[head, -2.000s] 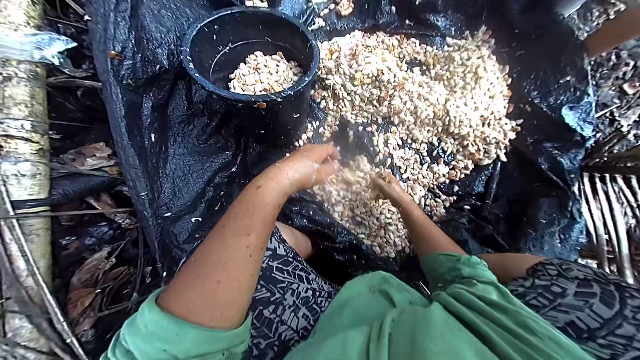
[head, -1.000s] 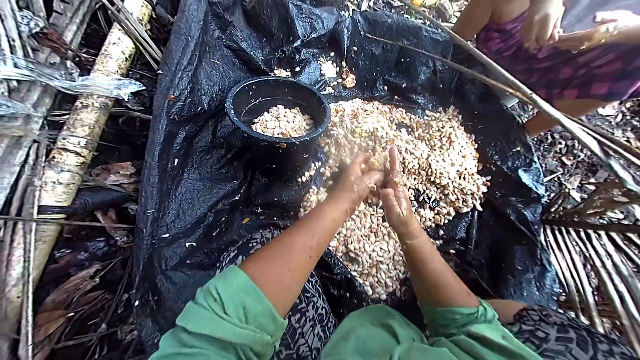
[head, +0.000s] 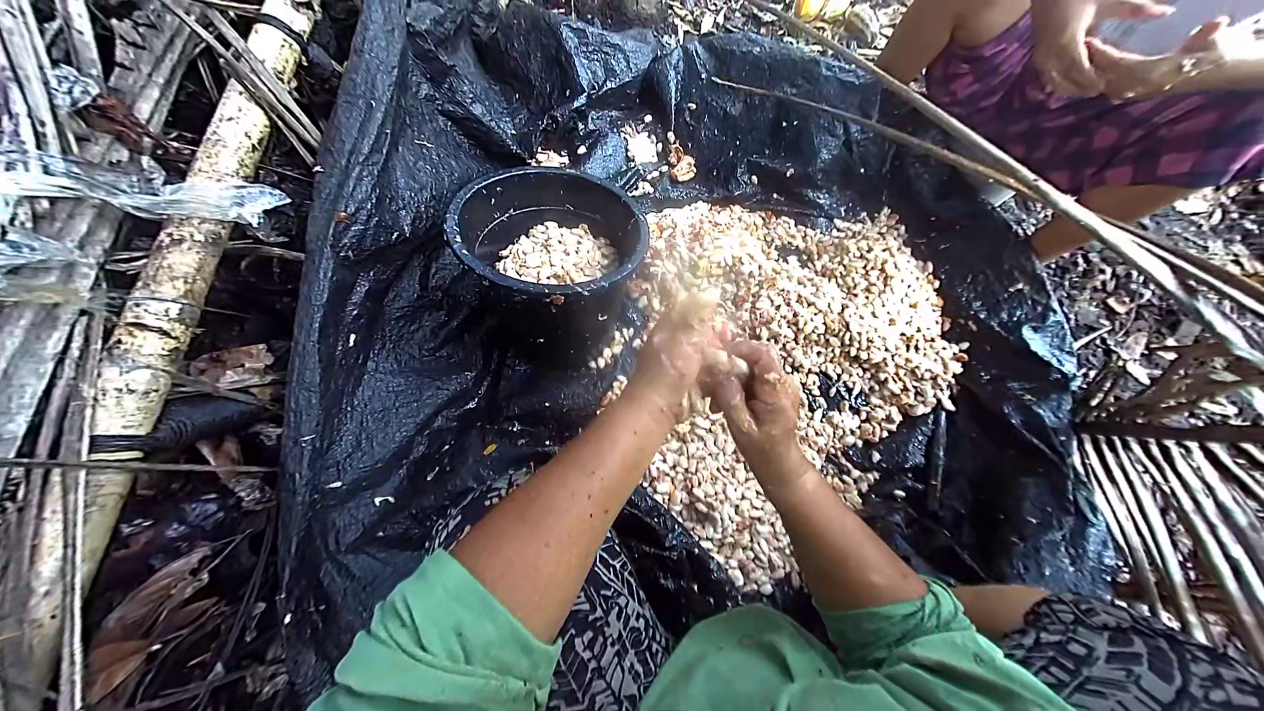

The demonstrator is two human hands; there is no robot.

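A heap of pale, wet seeds or beans (head: 849, 326) lies on a black plastic sheet (head: 395, 415). Above its left part, my left hand (head: 681, 346) is blurred by motion, so its fingers cannot be made out. My right hand (head: 760, 395) is close against it, with fingers curled around something pale, perhaps some of the seeds. What lies between the two palms is hidden. Up and left of my hands, a round black plastic tub (head: 548, 286) stands on the sheet, partly filled with the same pale seeds.
Another person's hands (head: 1116, 59) are at the top right. A thin branch (head: 1047, 193) crosses the upper right. Along the left runs a pale log (head: 163, 316) with clear plastic strips (head: 148, 193) over it. Palm fronds (head: 1175, 513) lie at the right.
Two seconds ago my hands were apart over the seeds; one second ago and now they are close together. The view has shifted, and the other person's hands have come into it.
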